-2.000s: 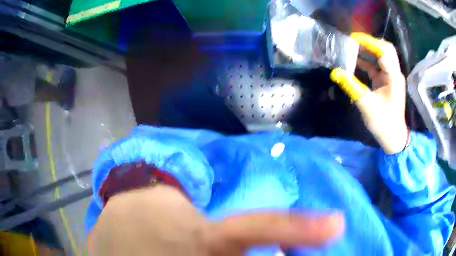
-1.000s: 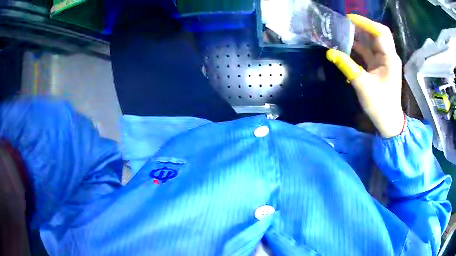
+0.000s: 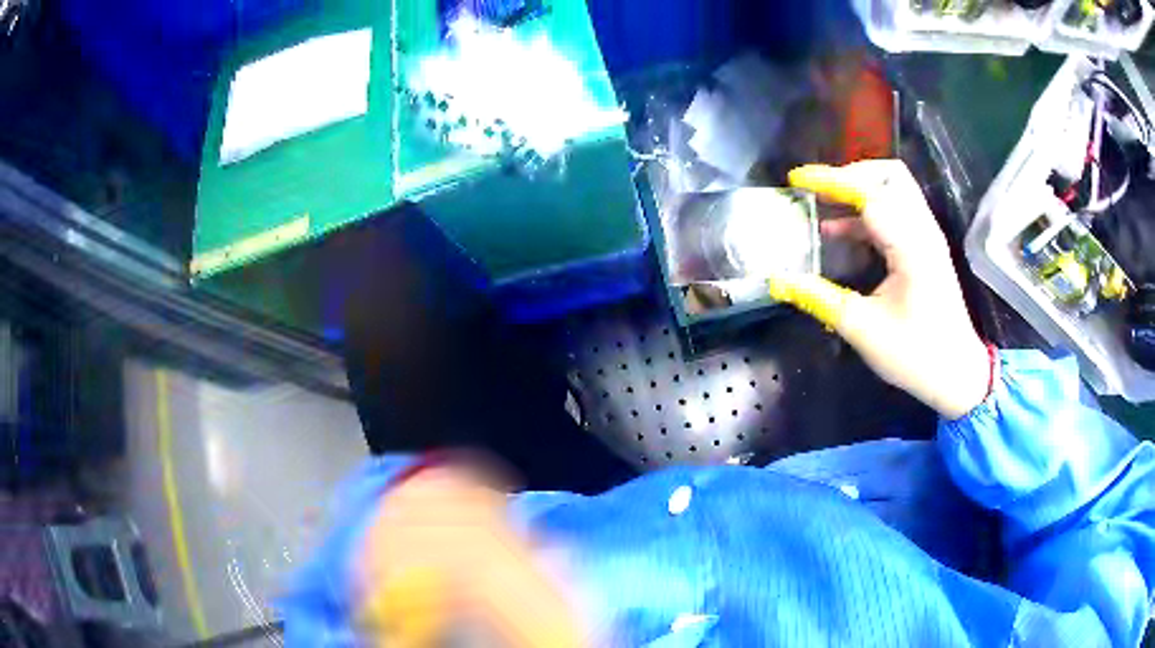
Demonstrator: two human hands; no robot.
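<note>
My right hand holds a clear, shiny glass plate by its edge, between a thumb and a finger in yellow finger cots. The plate shows a bright reflection and is over a dark tray heaped with white sheets and clear film. My left hand is low at the left, in front of my blue smock. It is strongly blurred, with a yellow patch near its fingers, and I cannot tell whether it holds anything.
White housings with boards and wires stand at the right and top right. Green boxes are at the upper left, with a white paper and small dark parts on bright clear plastic. A perforated metal surface lies near my lap.
The view has shifted, showing more of the green boxes. The plate is turned flatter, still in my right hand. My left hand came back into view at the lower left.
</note>
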